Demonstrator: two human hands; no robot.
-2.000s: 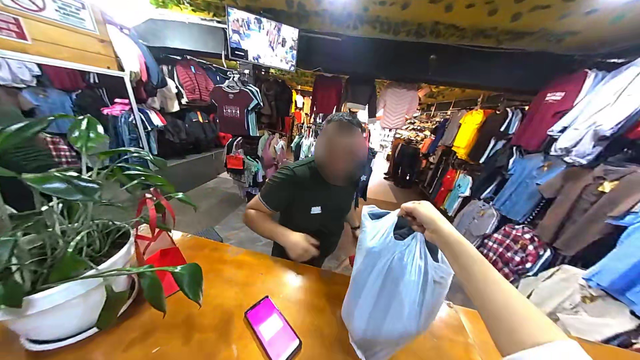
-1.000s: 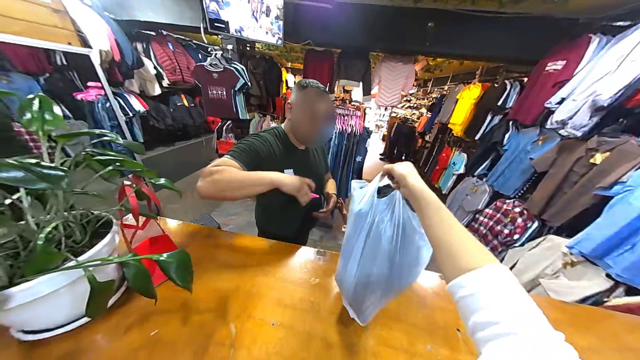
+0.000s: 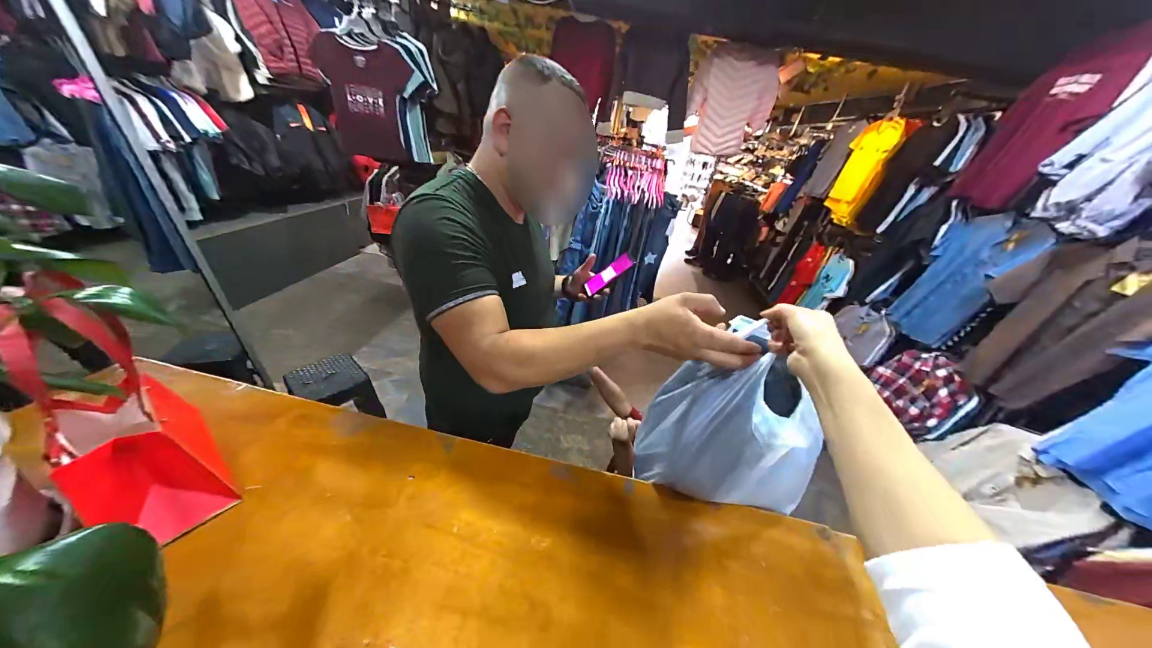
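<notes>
My right hand (image 3: 801,337) grips the top of a pale blue plastic carrier bag (image 3: 729,436), which hangs at the far edge of the wooden counter (image 3: 468,531). Across the counter stands a person in a dark green T-shirt (image 3: 468,270). That person's outstretched hand (image 3: 697,331) is at the bag's handles, close to my fingers; whether it grips them I cannot tell. In the person's other hand is a phone (image 3: 609,274) with a bright magenta screen. My left hand is out of view.
A red gift bag (image 3: 148,459) and a leafy potted plant (image 3: 81,585) stand on the counter at the left. Beyond it are a black stool (image 3: 333,382) and racks of clothes. Part of another person's arm (image 3: 621,423) shows behind the counter's far edge.
The phone, on the counter in the oldest frame, is now in the person's hand. My right hand has moved the bag out to the far edge, and the person's other hand has reached to it.
</notes>
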